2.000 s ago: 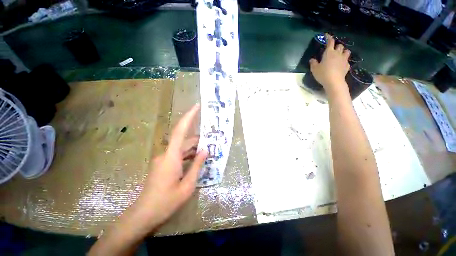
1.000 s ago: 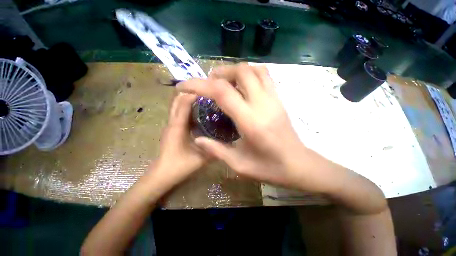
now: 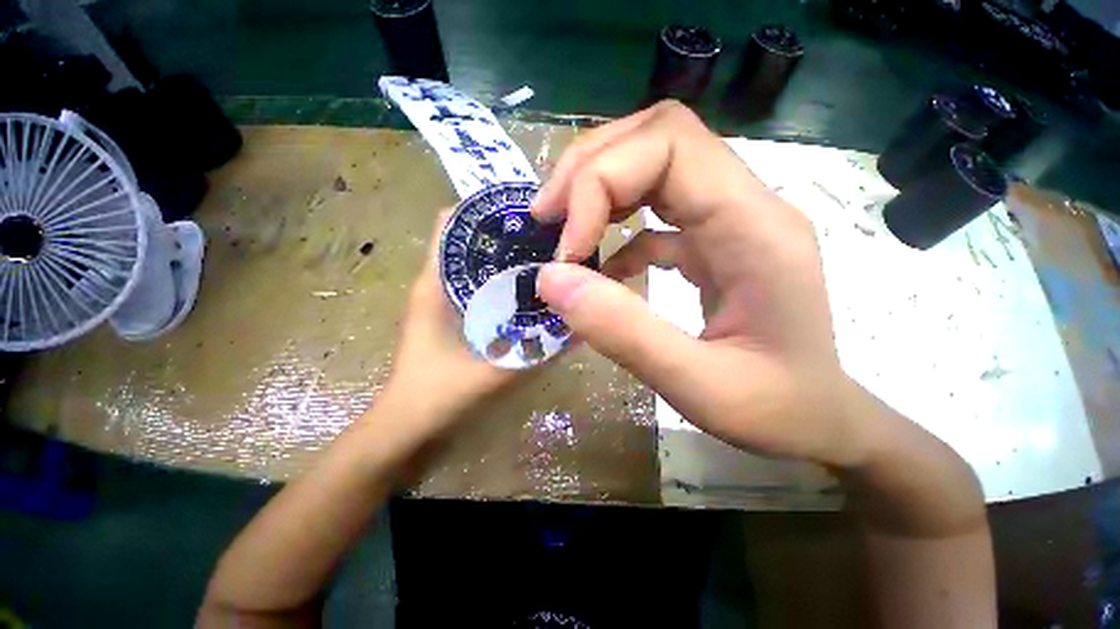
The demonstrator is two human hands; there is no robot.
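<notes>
A black cylindrical housing is held with its ringed, slotted end face up, over the brown bench covering. My left hand is around it from the left and below; its fingers are mostly hidden behind the housing. A white label strip with dark figures sticks out beyond the housing, its near end hidden. A pale round sticker with dark marks overlaps the near edge of the end face. My right hand pinches the sticker's right edge between thumb and finger.
A white desk fan stands at the left. Several housings stand on the green belt beyond the bench. A few more stand together at the far right corner of the white board. A small white piece lies on the belt's near side.
My hands, earlier apart, came together around a housing. My right hand has since lifted somewhat, and a round sticker now shows at its fingertips. Housings on the belt appear farther right.
</notes>
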